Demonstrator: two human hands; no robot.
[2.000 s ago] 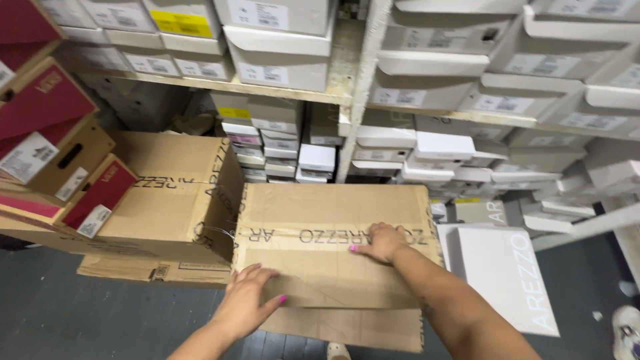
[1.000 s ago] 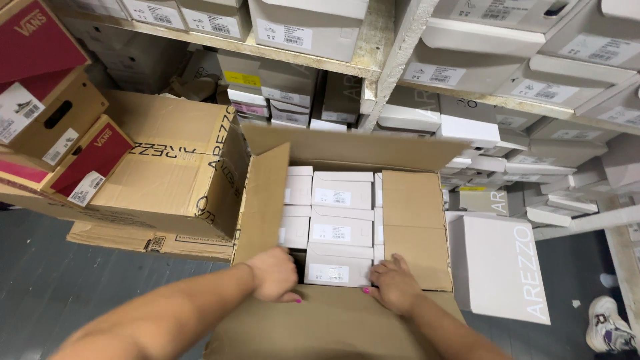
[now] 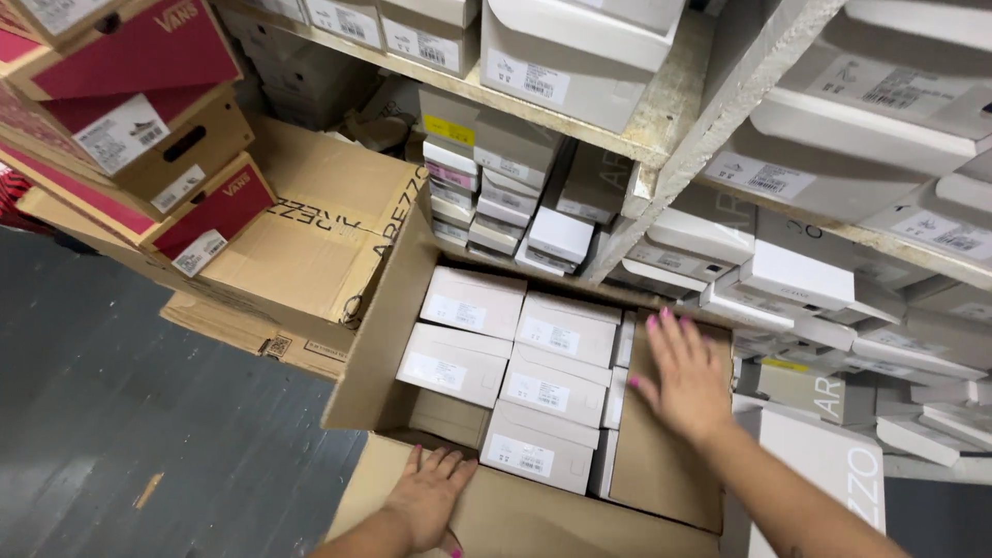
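A large cardboard carton [image 3: 387, 364] stands with its flaps apart, and several white shoe boxes [image 3: 539, 449] with printed labels lie packed inside. At the near left corner inside is a gap with bare cardboard showing. My left hand [image 3: 430, 496] rests on the near flap [image 3: 542, 519] by that gap, fingers spread over its edge. My right hand [image 3: 686, 372] lies flat, fingers apart, on the right flap [image 3: 670, 457], which covers part of the boxes. Neither hand holds a thing.
On the left, red and brown Vans shoe boxes [image 3: 209, 205] sit on a taped Arezzo carton [image 3: 310, 225], with flattened cardboard [image 3: 256, 333] beneath. Shelves [image 3: 589, 124] full of shoe boxes rise ahead and right. A white Arezzo box [image 3: 821, 465] stands at the right.
The carton's flaps, closed in the oldest frame, are apart, showing the boxes inside. My right hand has moved from the near edge of the contents onto the right flap.
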